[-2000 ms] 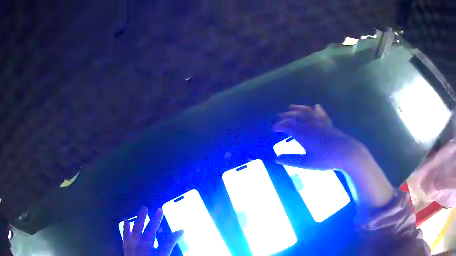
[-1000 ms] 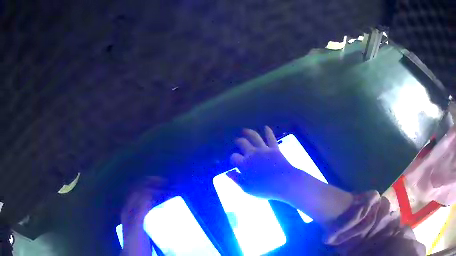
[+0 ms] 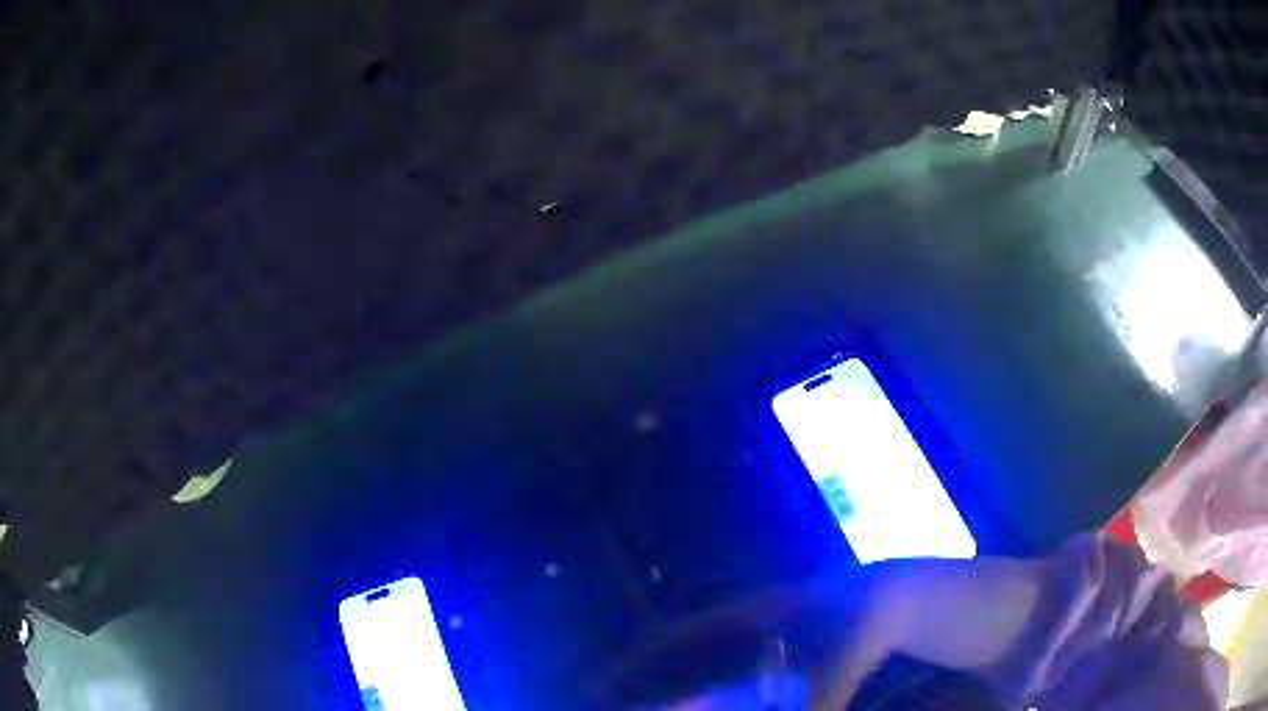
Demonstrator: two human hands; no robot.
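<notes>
Two lit phones or display modules lie apart on the green mat (image 3: 960, 264). The right phone (image 3: 873, 465) has a dark pill cutout at its upper edge and a small blue patch on its white screen. The left phone (image 3: 401, 650) is cut off by the bottom edge. My right forearm lies just below the right phone. My right hand (image 3: 832, 664) is blurred and cut off at the bottom edge, beside a bright blue glow; its fingers and hold cannot be made out. My left hand cannot be made out.
Dark bumpy foam (image 3: 348, 208) lies beyond the mat's far edge. A grey metal bracket (image 3: 1076, 128) stands at the far right corner. A pink sleeve (image 3: 1217, 479) of another person and red stool parts (image 3: 1203, 586) are at the right.
The two middle phones have gone from their places on the mat. My right hand has moved down to the bottom edge. My left hand has left its place over the left phones.
</notes>
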